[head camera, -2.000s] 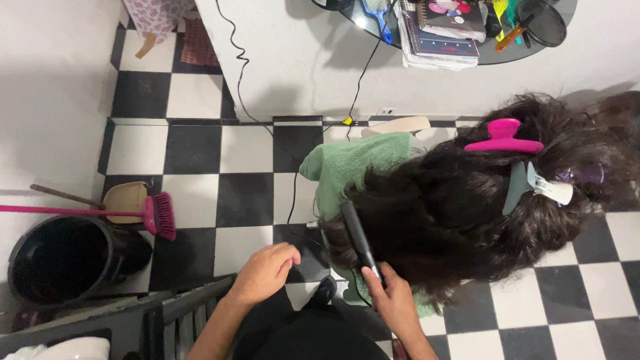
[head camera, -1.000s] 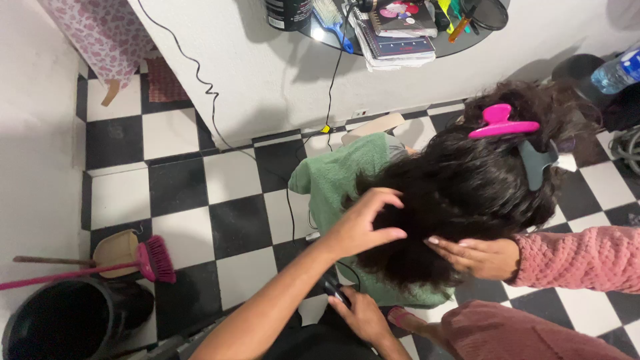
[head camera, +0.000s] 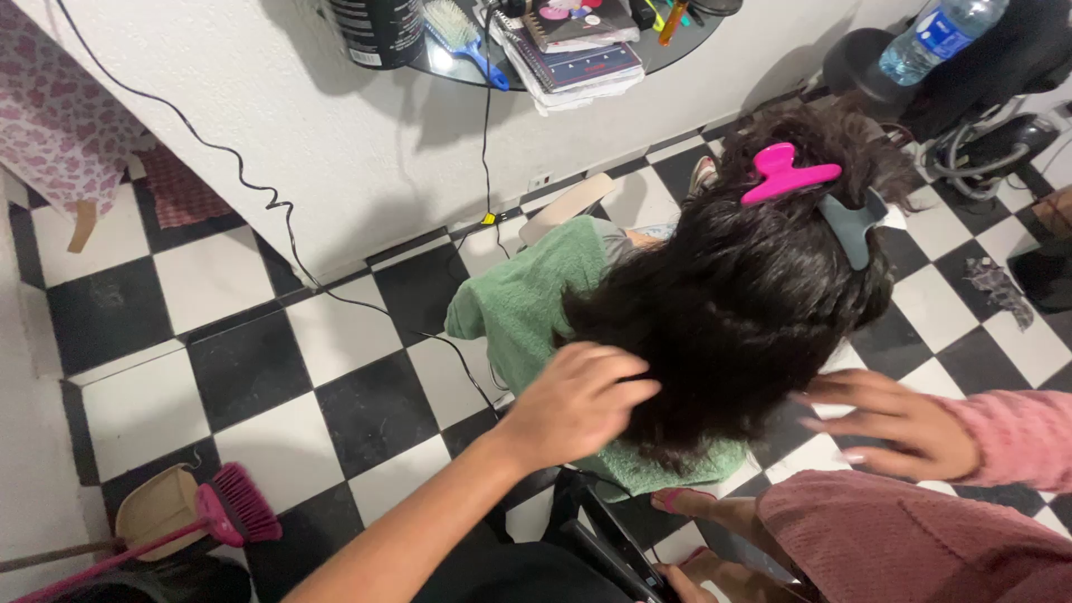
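Observation:
My left hand is at the lower left edge of a seated person's dark wavy hair, its fingers curled against the strands; whether it grips any is unclear. Low at the bottom edge, my right hand holds a black hair straightener with its plates apart. A pink claw clip and a grey claw clip hold up hair at the top of the head. A green towel drapes the seated person's shoulders.
Another person's hand, in a pink sleeve, is beside the hair at right. A glass shelf holds a blue hairbrush and notebooks. A black cord crosses the checkered floor. A pink broom is at lower left.
The straightener was at the hair two seconds ago and is now low by my body. My left hand has moved over to the hair. The other person's hand has come in and drawn slightly away from it.

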